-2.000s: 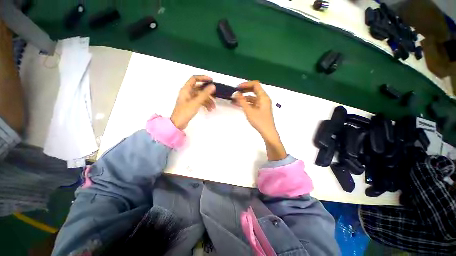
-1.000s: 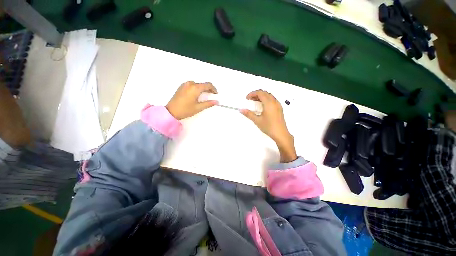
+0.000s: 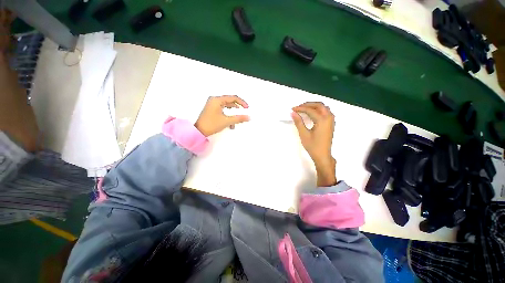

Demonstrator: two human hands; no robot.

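My left hand (image 3: pixel 221 115) is over the white worktop (image 3: pixel 249 166), thumb and fingertips apart, with nothing visible in it. My right hand (image 3: pixel 317 124) is to the right of it, thumb and forefinger pinched. A tiny thin whitish tab (image 3: pixel 286 120) sticks out to the left from these fingertips. It is faint against the white worktop, so its shape is hard to tell. No black unit is in either hand.
A heap of black units (image 3: pixel 412 171) lies on the worktop's right end. The green belt (image 3: pixel 332 72) crosses behind with spaced black units, one with a white dot. White sheets (image 3: pixel 94 105) lie at left. A neighbour's arm (image 3: pixel 16 105) is at far left.
The black unit held two seconds ago left my hands; one second ago they held a thin whitish strip between them. Now my hands are further apart, my left fingers open. A unit appeared on the belt.
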